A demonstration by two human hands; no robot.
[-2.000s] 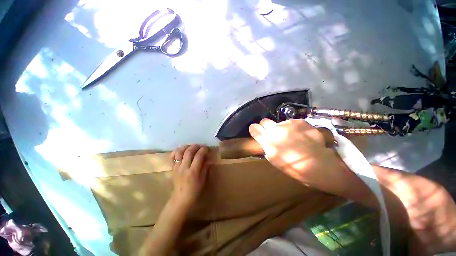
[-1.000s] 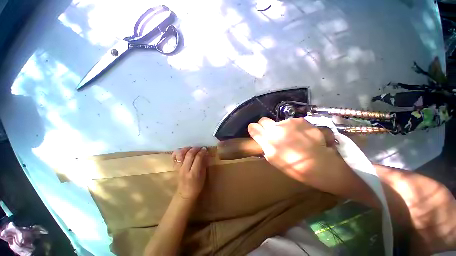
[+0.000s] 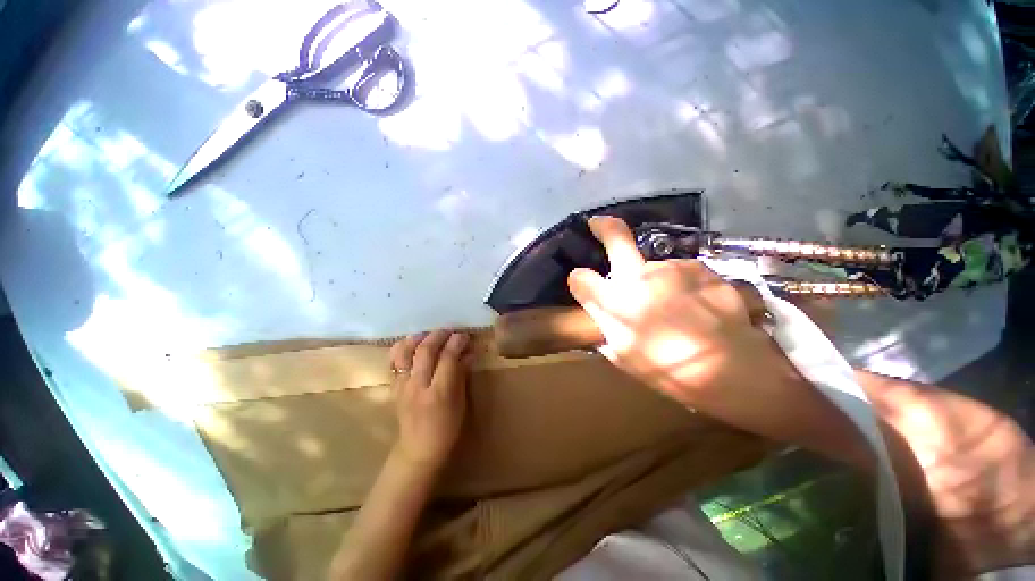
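Observation:
The tan-brown garment piece (image 3: 295, 454) lies along the table's near side. A lighter tan strip (image 3: 306, 372) lies along its far edge, with a thin toothed stitch line beyond it. My left hand (image 3: 431, 392), with a ring, lies flat with its fingertips on that edge. My right hand (image 3: 681, 329) is closed round the wooden handle of the black iron (image 3: 556, 261), with one finger stretched towards the metal fitting. The iron's curved plate points left, and its near side is hidden by the handle and hand. A white strap (image 3: 823, 352) runs over my right wrist.
Large shears (image 3: 267, 102) lie on the pale table (image 3: 454, 193) at the far left. Gold braided lines (image 3: 806, 252) run right from the iron into camouflage cloth (image 3: 965, 267). Pinkish cloth (image 3: 45, 539) is at the lower left. Green floor (image 3: 783, 511) shows below the garment.
A finger of my right hand has lifted off the handle and reaches forward over the iron. The iron and my left hand stay nearly in place. The view has shifted slightly.

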